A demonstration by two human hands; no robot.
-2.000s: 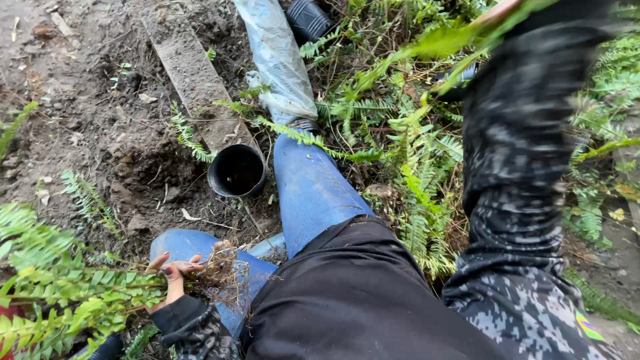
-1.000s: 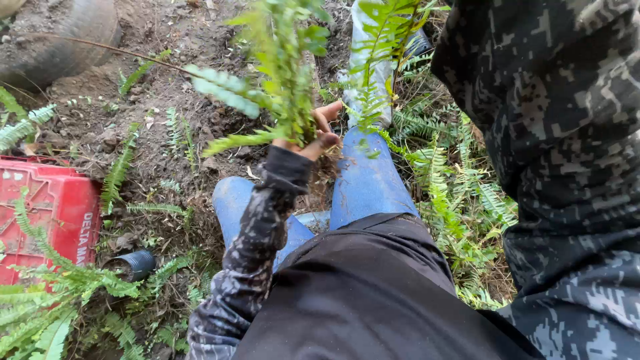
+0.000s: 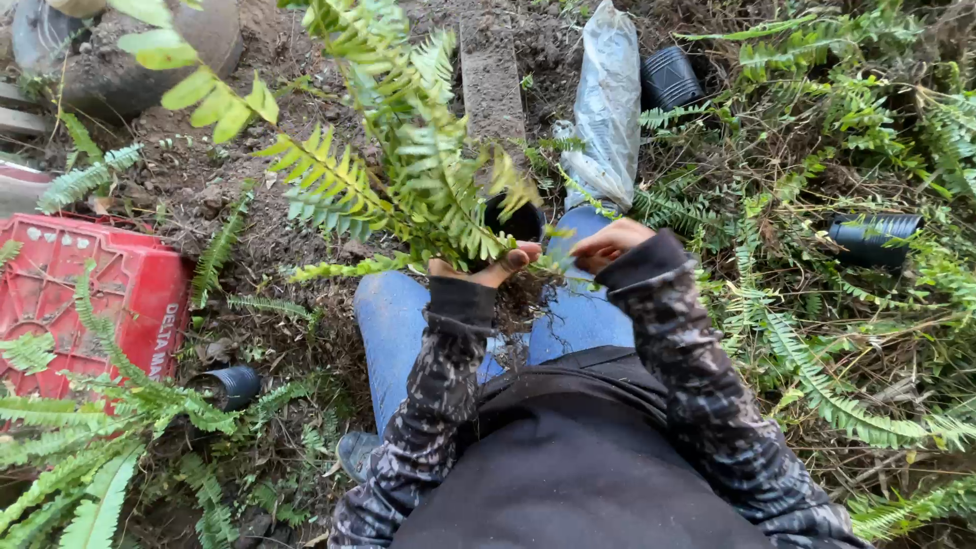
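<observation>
My left hand point(image 3: 492, 268) is closed around the base of a bunch of fern fronds point(image 3: 427, 168), whose leaves spread up and to the left. Dark roots with soil point(image 3: 526, 301) hang below that hand, above my knees. My right hand point(image 3: 614, 242), fingers curled, is close to the right side of the fern's base; whether it grips a bit of the plant cannot be made out. Just beyond the hands stands a black plastic pot point(image 3: 518, 219), partly covered by fronds.
A red plastic crate point(image 3: 91, 290) lies at the left, near a small black pot point(image 3: 232, 387). Ahead are a wooden board point(image 3: 492, 84), a plastic-wrapped bundle point(image 3: 606, 99) and a black pot point(image 3: 671, 76). Another black pot point(image 3: 875, 238) lies among ferns at the right.
My right arm, raised at the right before, has come down beside the fern. The left hand, without fronds two seconds ago, holds the bunch now. The view has shifted.
</observation>
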